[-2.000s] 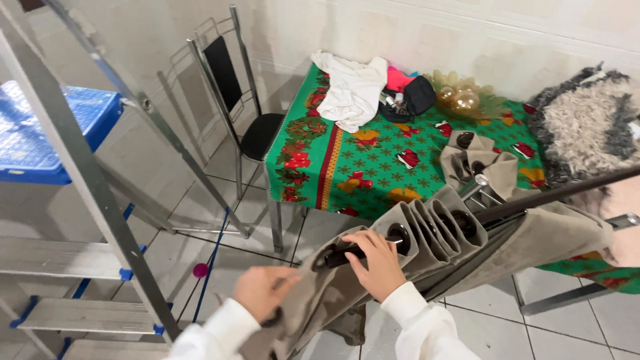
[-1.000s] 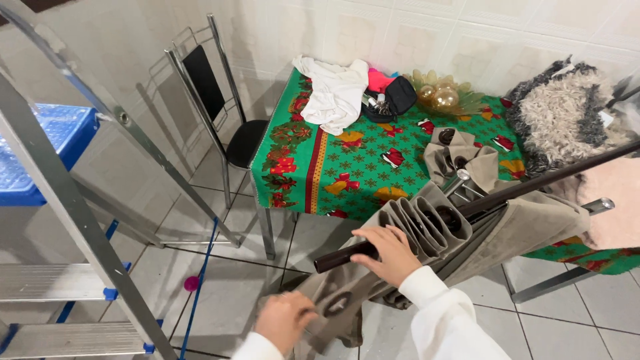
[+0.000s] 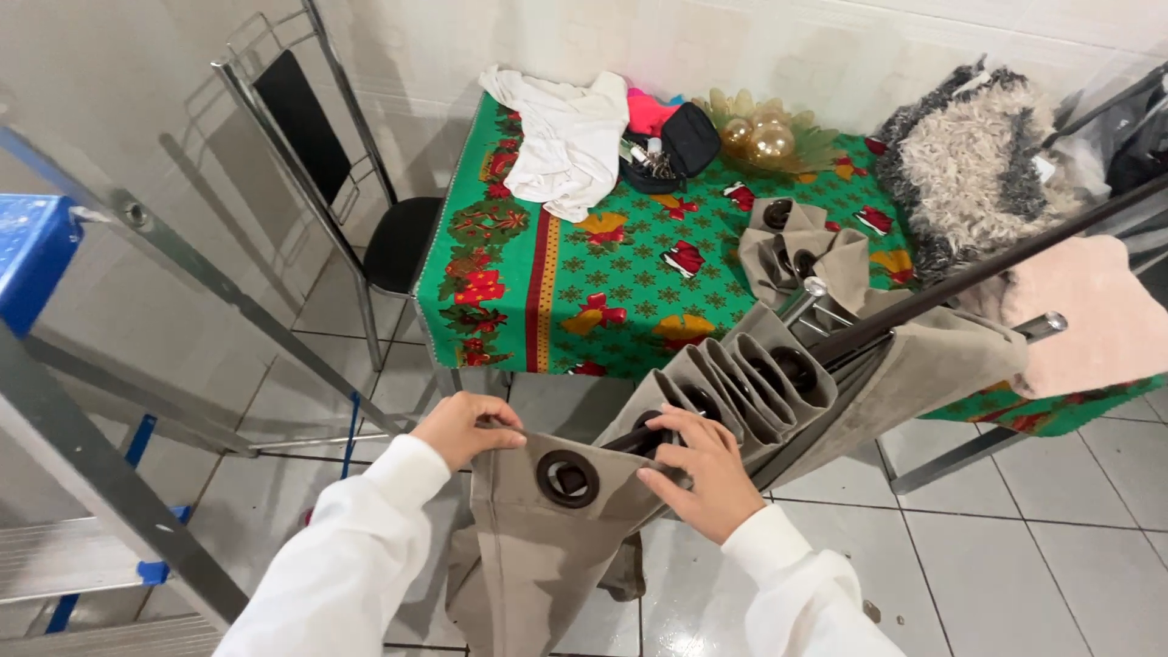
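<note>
My left hand (image 3: 470, 429) pinches the top corner of a taupe eyelet curtain (image 3: 538, 557). A dark round grommet (image 3: 568, 478) lies just right of those fingers, with the squared end of the dark curtain rod showing through it. My right hand (image 3: 698, 470) grips the rod and the curtain's top edge beside the bunched folds. The dark curtain rod (image 3: 967, 283) runs diagonally up to the right, and several pleats with grommets (image 3: 789, 365) are gathered on it. More curtain (image 3: 812, 255) with grommets lies on the table.
An aluminium stepladder (image 3: 109, 465) with blue parts stands at left. A black chair (image 3: 401, 242) is beside the table with a green patterned cloth (image 3: 630, 274). A white garment (image 3: 575, 137), a black pouch (image 3: 675, 146), a leaf-shaped bowl with gold balls (image 3: 766, 137) and a shaggy rug (image 3: 967, 164) lie there.
The rod's end, bare one second ago, now shows through the grommet near the curtain's corner. My left hand has come up with that corner, close to my right hand.
</note>
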